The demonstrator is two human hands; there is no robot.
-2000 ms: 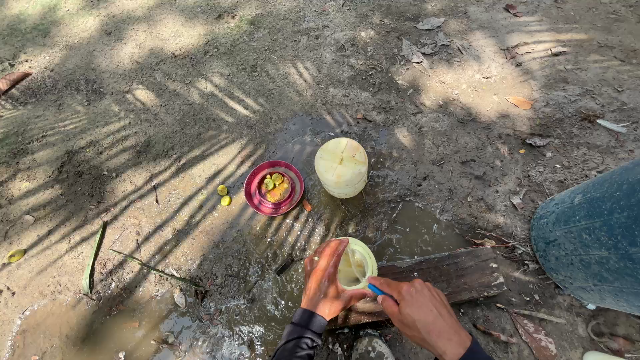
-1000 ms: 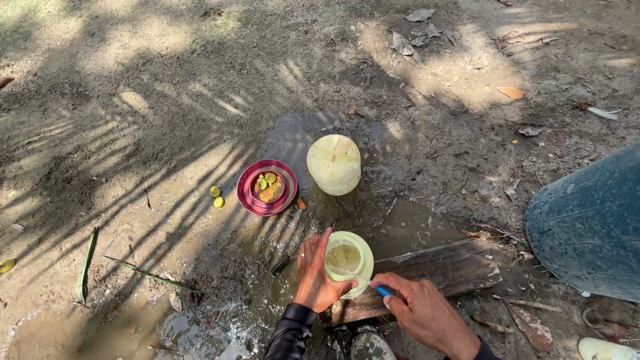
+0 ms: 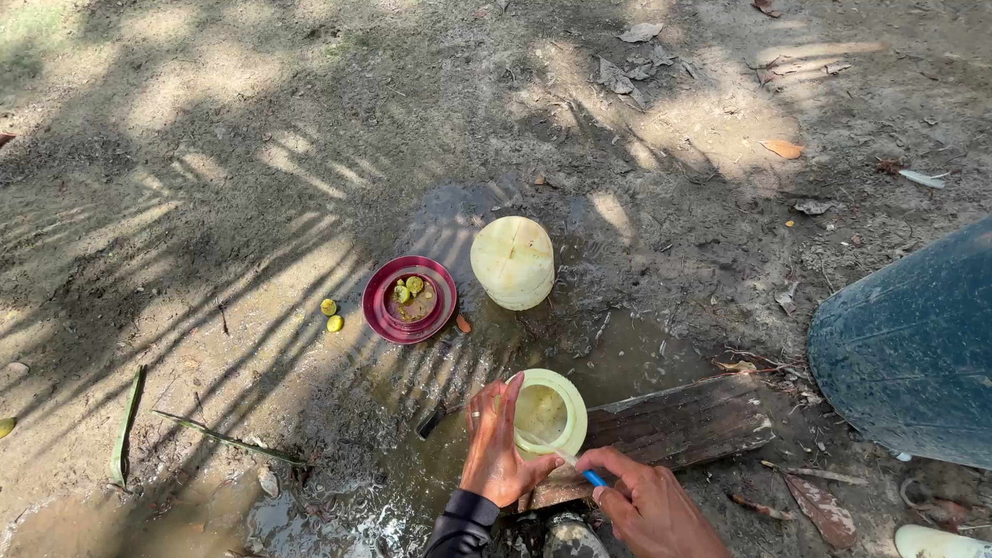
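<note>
My left hand (image 3: 500, 457) grips the side of a pale yellow plastic container (image 3: 577, 418), whose round mouth faces up. Between the fingers of my right hand (image 3: 647, 496) is a brush (image 3: 593, 477) with a blue and whitish handle; its far end reaches into the container's mouth and cannot be made out. Beyond them, a cream-coloured plastic container (image 3: 512, 256) stands on the wet ground. To its left lies a dark red plastic lid (image 3: 372, 298) holding cut green citrus pieces (image 3: 409, 288). Two more citrus pieces (image 3: 332, 315) lie on the mud beside it.
A wooden plank (image 3: 682, 422) lies under and right of the held container. A large blue-green barrel (image 3: 914, 341) stands at the right. A black object (image 3: 430, 422) lies left of my left hand. Muddy puddles, leaves and a pale object (image 3: 938, 542) are around.
Both hands stay at the container, with the blue-handled tool still in my right hand. The container's mouth is turned more upward than two seconds ago.
</note>
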